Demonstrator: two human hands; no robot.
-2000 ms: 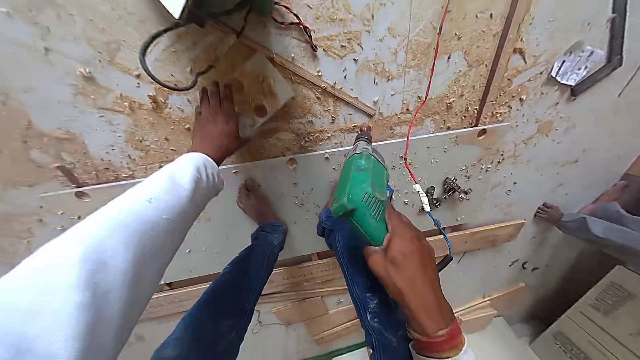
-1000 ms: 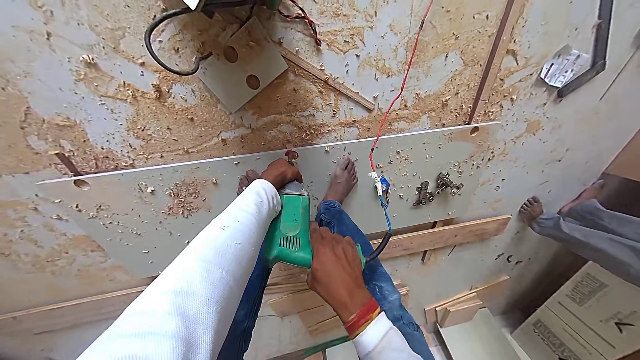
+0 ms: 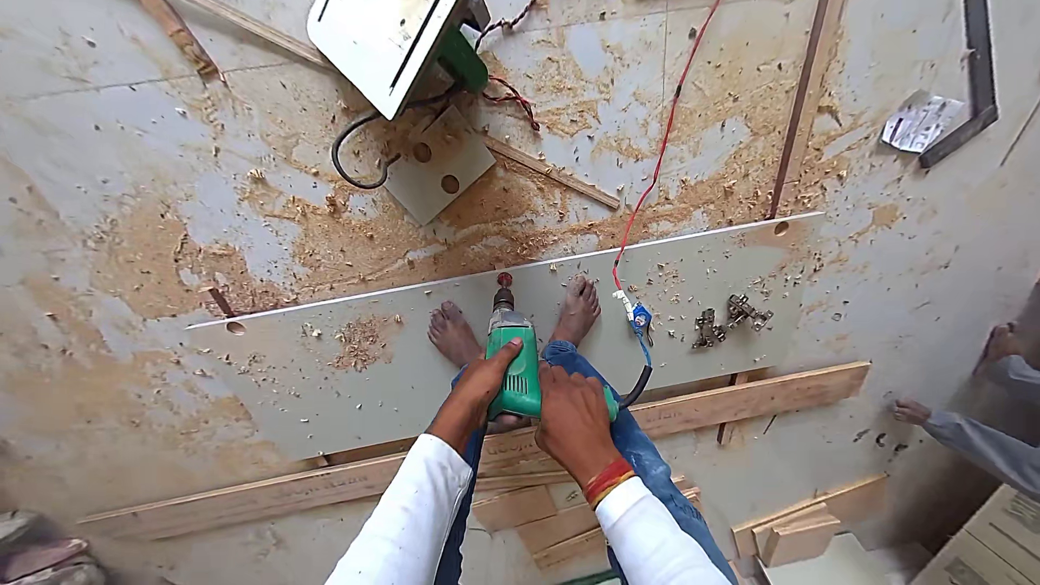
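Both hands hold a green corded power drill. My right hand wraps its rear handle, and my left hand grips the left side of its body, thumb on top. The chuck points away from me, with a round red-tinged bit at the long edge of a pale laminated board. Whether the bit touches the board cannot be told. My bare feet stand on the board, either side of the drill. Round holes show near its far corners. Metal hinges and a taped cable joint lie on its right part.
An upturned green power saw with a white base plate stands beyond the board, next to a small panel with two holes. Wood planks lie nearer me. A red wire crosses the floor. Another person's foot and a cardboard box are at right.
My left hand has moved from the small panel to the board's edge, then back onto the drill body. The drill has moved left from above my right leg to between my feet.
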